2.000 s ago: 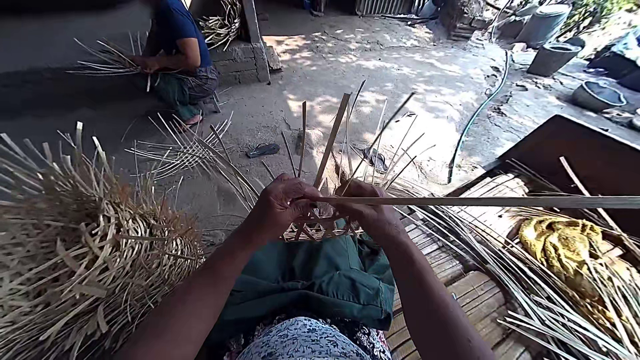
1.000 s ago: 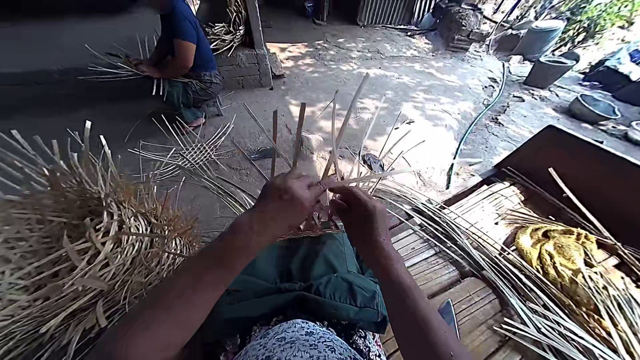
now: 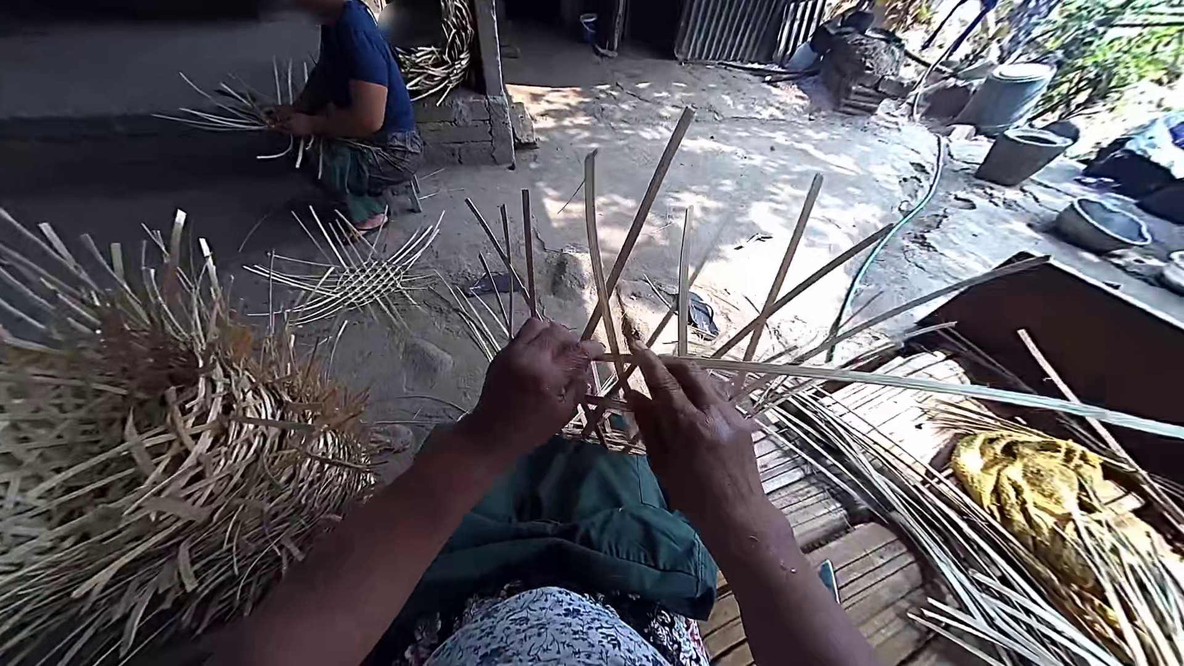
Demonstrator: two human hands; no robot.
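Note:
An openwork basket piece of split bamboo strips rests above my lap, its upright strips fanning up and outward. My left hand grips its left side, fingers closed on the weave. On the other side, my right hand has its fingers at the crossing strips, thumb and forefinger near a long pale strip. That strip runs across the uprights and off to the right edge. The lower part of the piece is partly hidden by both hands.
Stacked woven pieces stand at left. A flat woven piece lies on the ground near a seated person holding strips. Loose strips and a yellow cloth lie on a slatted bamboo bench. A hose crosses the ground.
The long strip, pointing right two seconds ago and short-looking at my fingers one second ago, again stretches far to the right. My right hand has moved slightly away from my left.

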